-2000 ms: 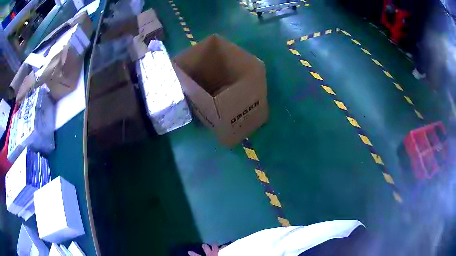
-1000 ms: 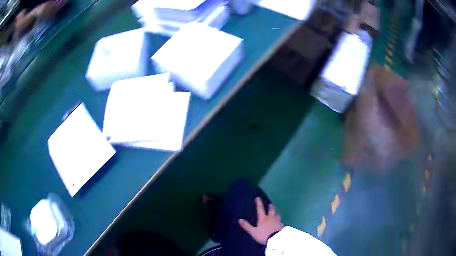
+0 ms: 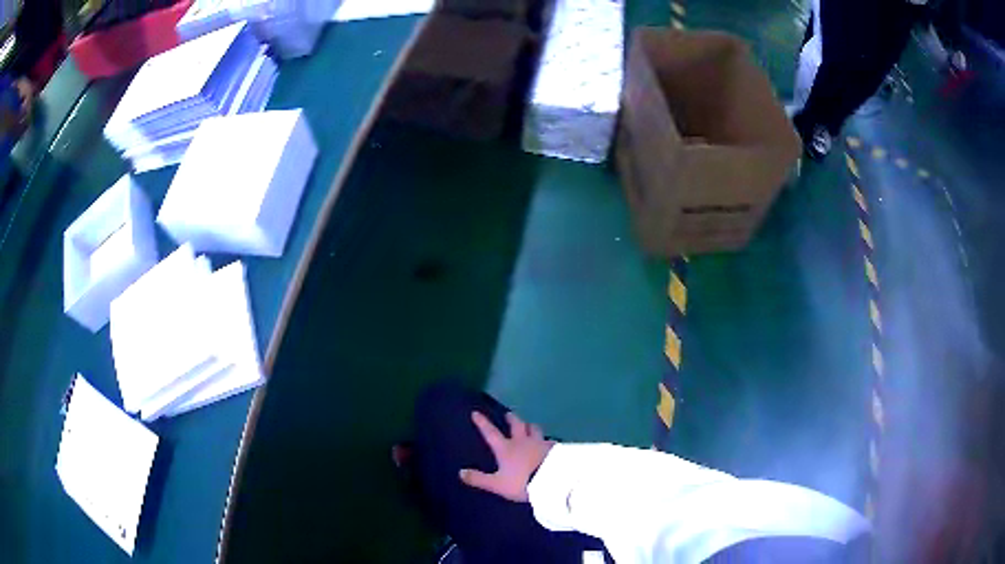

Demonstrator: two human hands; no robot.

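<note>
My right hand [image 3: 510, 457], in a white sleeve, rests on my dark-clothed knee with its fingers spread and holds nothing. My left hand is out of the picture. Left of me on the green bench lie a flat white panel [image 3: 107, 463] with small dark marks, a loose pile of white card inserts [image 3: 165, 342], an open hollow white tray half [image 3: 110, 251] and a closed white box [image 3: 239, 182]. A stack of flat white booklets or cartons [image 3: 187, 88] stands behind them.
A large open brown carton [image 3: 705, 187] stands on the floor beside a wrapped white bundle [image 3: 576, 83]. A red crate [image 3: 127, 39] is on the bench's far part. A person's dark-trousered legs [image 3: 854, 61] are at the upper right. Yellow-black tape crosses the floor.
The view has swung from the floor toward the bench, then partly back. My right hand, first at the bottom edge, now shows fully on my knee. A person's legs have appeared beyond the carton.
</note>
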